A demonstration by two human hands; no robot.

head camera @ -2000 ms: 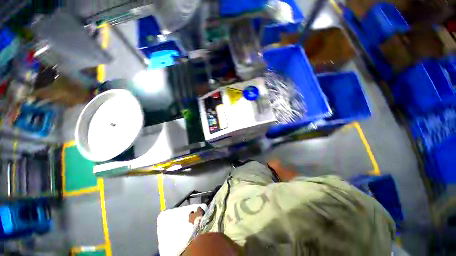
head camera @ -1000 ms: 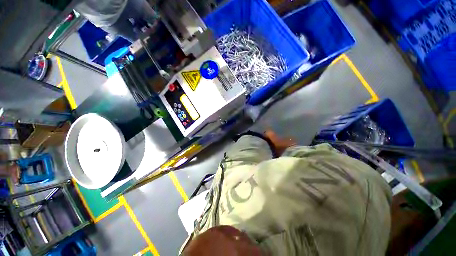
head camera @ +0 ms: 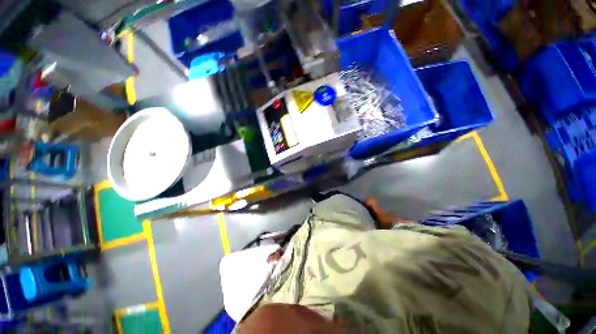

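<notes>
A white cutting machine (head camera: 314,117) with coloured buttons and a blue round label or knob stands on the bench, above the wearer's pale printed shirt. A round white reel (head camera: 149,154) lies to its left. What seems to be part of my left hand (head camera: 274,255) shows small and blurred by the white stool (head camera: 245,280); its fingers cannot be made out. Blurred bare skin (head camera: 384,212) shows beyond the shirt's upper edge; I cannot tell whether it is my right hand. No held object is visible.
A blue bin (head camera: 408,98) right of the machine holds a heap of pale thin strands (head camera: 372,104). Another blue bin (head camera: 457,98) stands beside it. A blue basket (head camera: 523,228) with clear plastic is at lower right. A metal rack (head camera: 52,225) and blue stools stand at left.
Since one second ago the view has turned and shifted; bench, machine and bins sit differently in the picture. The stool shows more fully, with a bit of skin beside it. No object has visibly been moved.
</notes>
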